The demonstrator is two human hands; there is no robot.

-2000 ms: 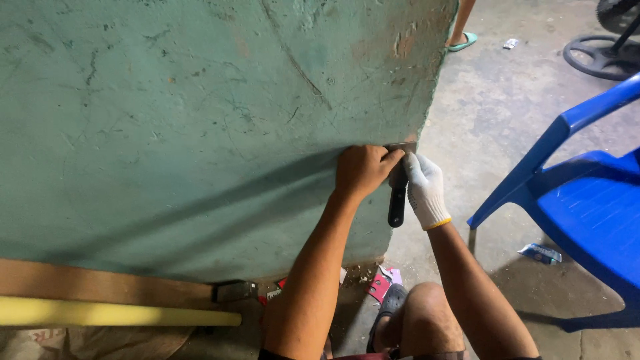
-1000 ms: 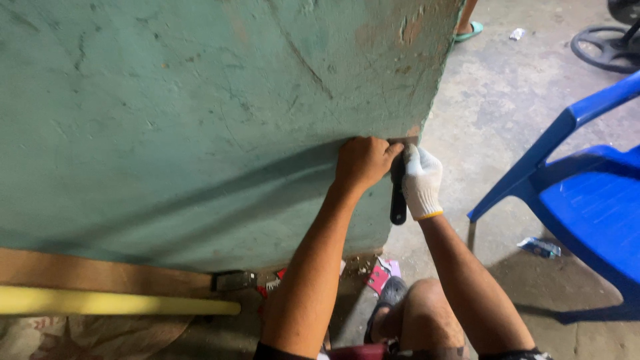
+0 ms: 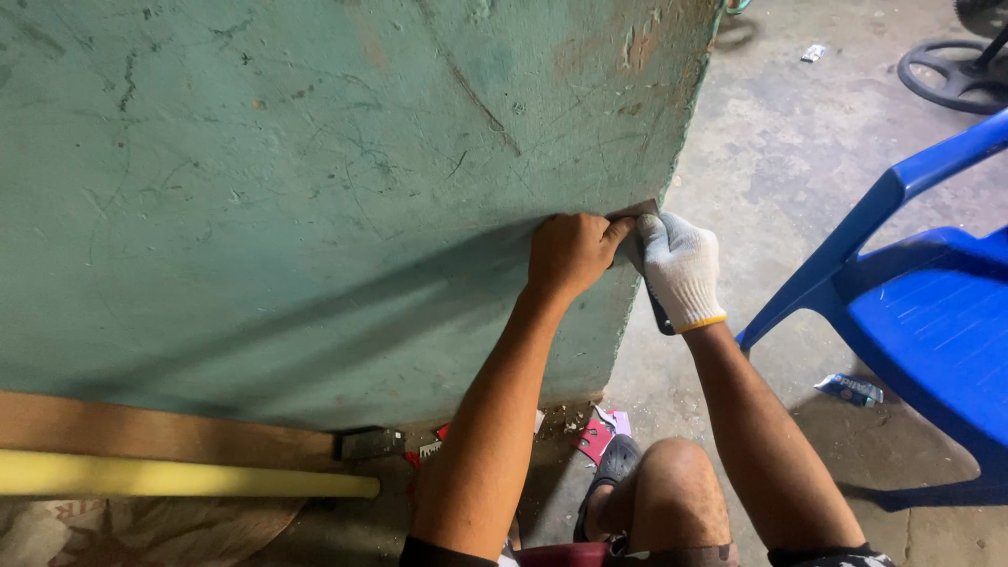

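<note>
A scraper with a wide dark blade [image 3: 636,209] and black handle [image 3: 658,305] lies against the green painted wall [image 3: 354,157], close to its right-hand edge. My right hand [image 3: 683,264], in a white knit glove with a yellow cuff, is closed on the scraper where blade and handle meet. Bare and curled, my left hand [image 3: 575,253] touches the blade with its thumb pointing toward the glove; its fingertips are hidden, so its hold on the tool is unclear.
A blue plastic chair [image 3: 929,315] stands at the right, near a crumpled blue packet [image 3: 850,390]. Below the wall lie red card scraps [image 3: 595,439], debris and a dark box [image 3: 370,444]. A yellow pole [image 3: 189,476] crosses the lower left. A round metal base [image 3: 957,77] is at upper right.
The scraper's handle has tilted, its lower end now farther right, beneath the glove. Both hands remain near the wall's edge.
</note>
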